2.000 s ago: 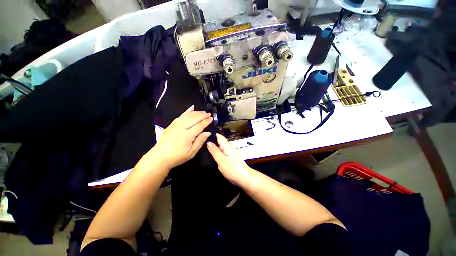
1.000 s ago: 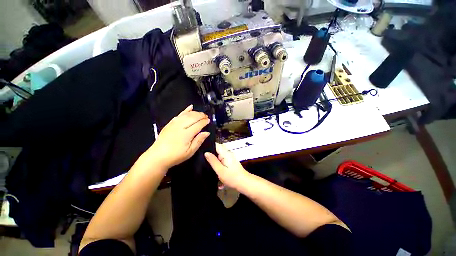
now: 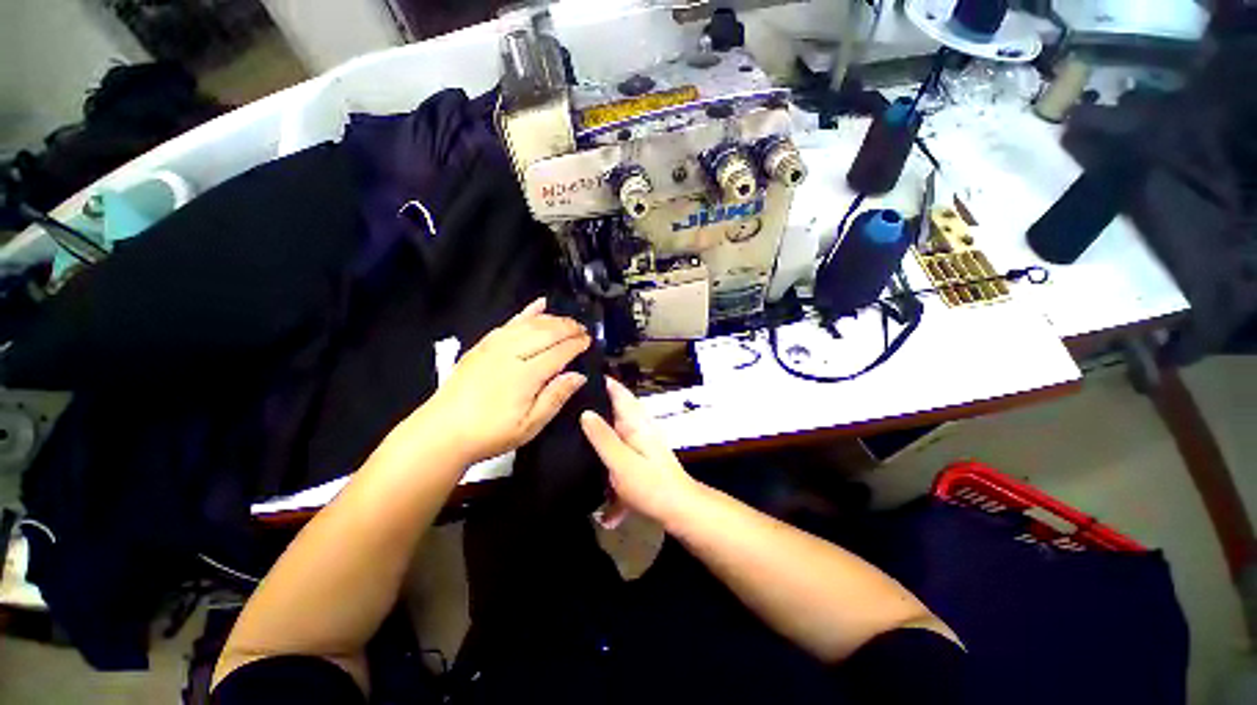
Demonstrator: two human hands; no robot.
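A dark garment panel lies at the front left of the cream overlock machine and hangs over the table edge. My left hand lies flat on the cloth with its fingertips beside the needle area. My right hand holds the panel's right edge between thumb and fingers, just below the needle area. The cloth under the needle area is partly hidden by my left fingers. A thin curved white line shows on the cloth further left.
Dark fabric is heaped left of the machine. Dark thread cones with blue tops and a tray of gold parts stand to the right. A red basket holding navy cloth is at lower right. The white table has a brown edge.
The white line on the cloth has moved up and left, and less of it shows. My right hand has moved slightly down from its place two seconds ago and now grips the cloth edge.
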